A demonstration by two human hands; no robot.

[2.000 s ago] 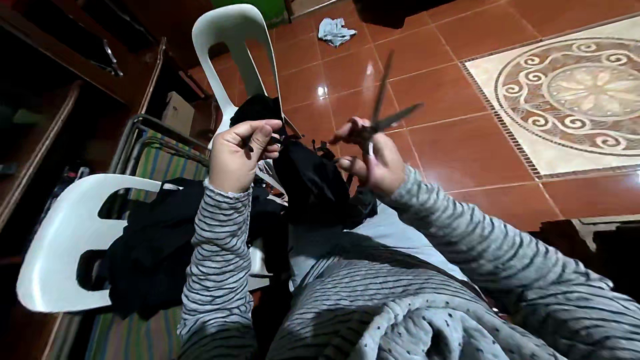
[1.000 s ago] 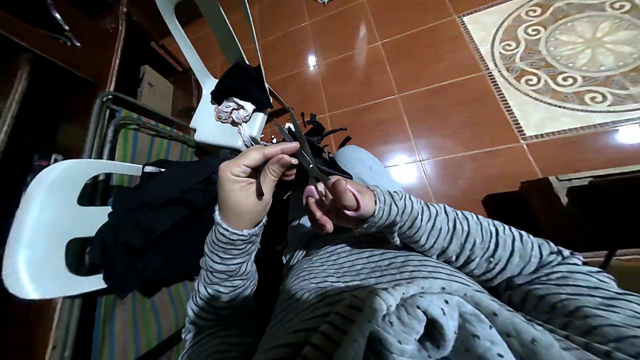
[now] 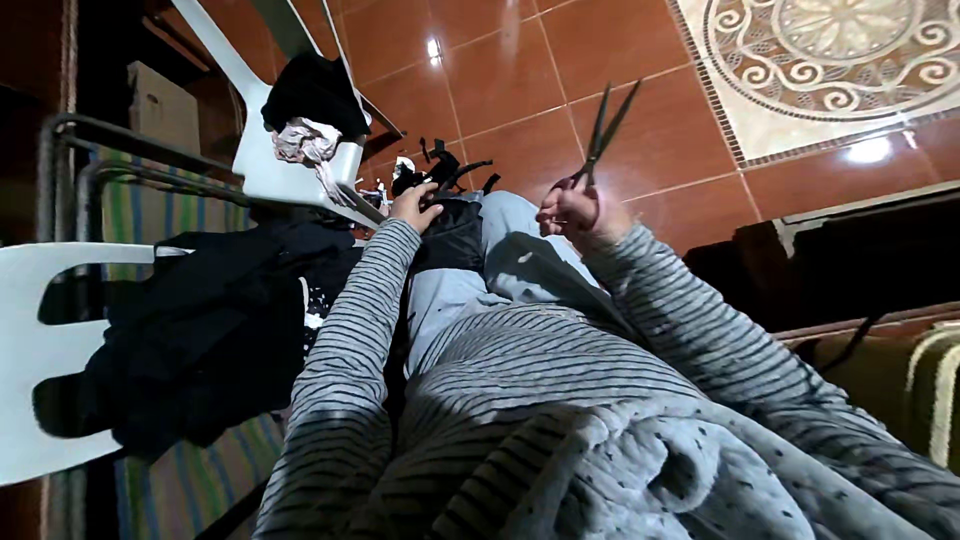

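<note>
My right hand [image 3: 581, 212] holds a pair of scissors [image 3: 598, 142] over my right thigh, the blades slightly apart and pointing away from me. My left hand [image 3: 415, 208] rests at the upper left edge of a black cloth [image 3: 452, 238] lying on my left thigh; its fingers are bent and partly apart, and whether they pinch anything cannot be told. Just past the left hand, several black cloth strips [image 3: 450, 169] lie in a loose heap near the floor.
A white plastic chair [image 3: 281, 176] bears a black cloth [image 3: 319, 94] and a pale crumpled cloth [image 3: 307, 141]. Dark clothing [image 3: 225, 330] hangs over another white chair [image 3: 45, 360] at left. Behind stand a metal-framed striped seat [image 3: 161, 202] and a cardboard box [image 3: 163, 109].
The scissors have moved away from my left hand to the right, and their blades now point forward. My left hand has gone down to the black cloth on my lap.
</note>
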